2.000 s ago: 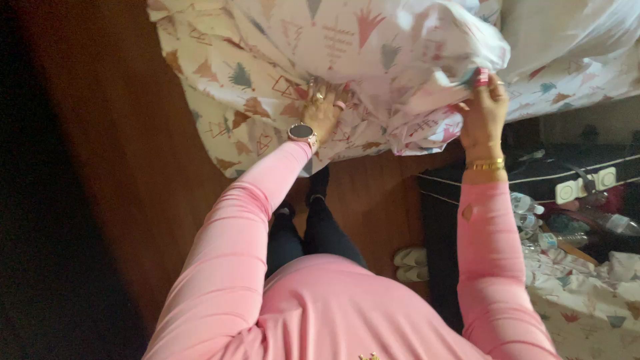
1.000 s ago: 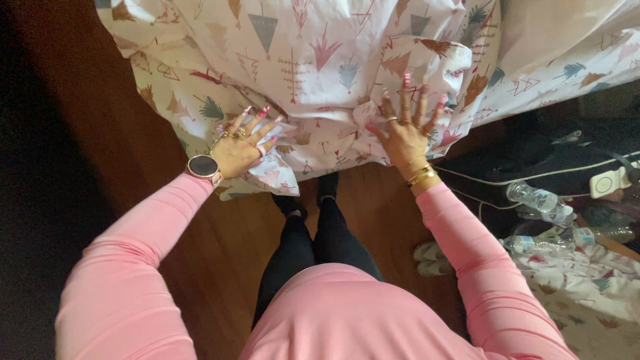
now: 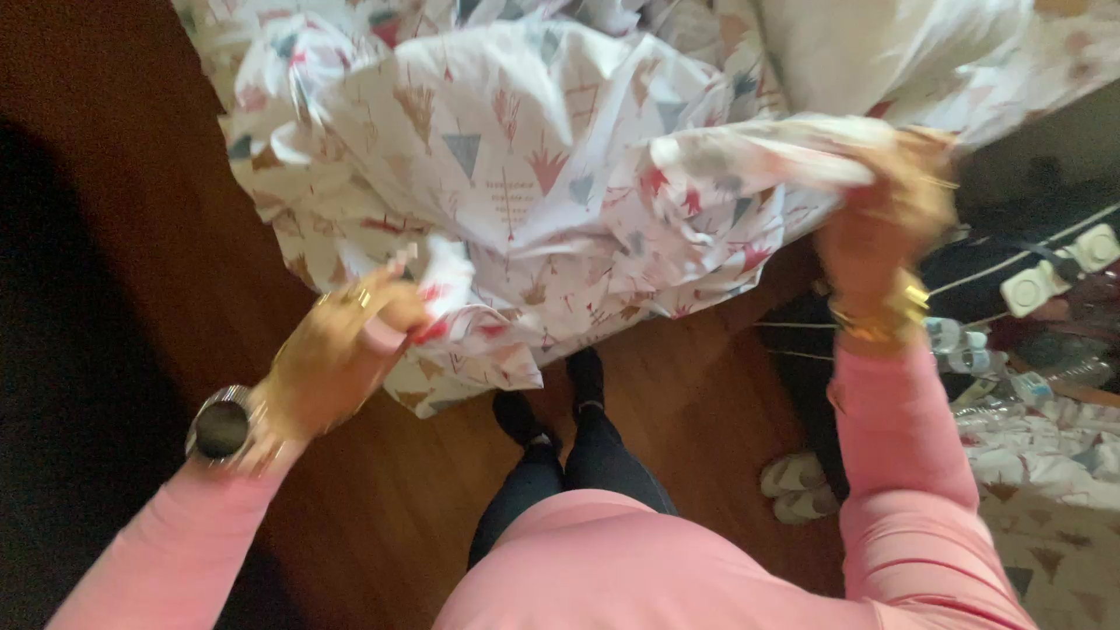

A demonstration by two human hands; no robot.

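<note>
A white printed sheet [image 3: 507, 149] with triangles and plant shapes lies rumpled in front of me, its near edge hanging over the wooden floor. My left hand [image 3: 350, 341], blurred, grips a bunched part of this fabric at the near left. At the right, my right hand [image 3: 892, 201] is raised and also blurred, closed on a twisted length of the same cloth that stretches toward the middle. A watch [image 3: 222, 429] is on my left wrist and gold bracelets [image 3: 879, 315] are on my right.
A pale pillow or cushion [image 3: 884, 44] lies at the upper right. Plastic bottles [image 3: 980, 359] and white sockets or adapters [image 3: 1059, 269] with cables are at the right, above more printed fabric [image 3: 1041, 525]. White shoes [image 3: 798, 486] stand on the wooden floor [image 3: 700, 394].
One second ago both hands lay spread on the fabric; now each has closed on some of it. The right hand has moved out to the right, pulling cloth up.
</note>
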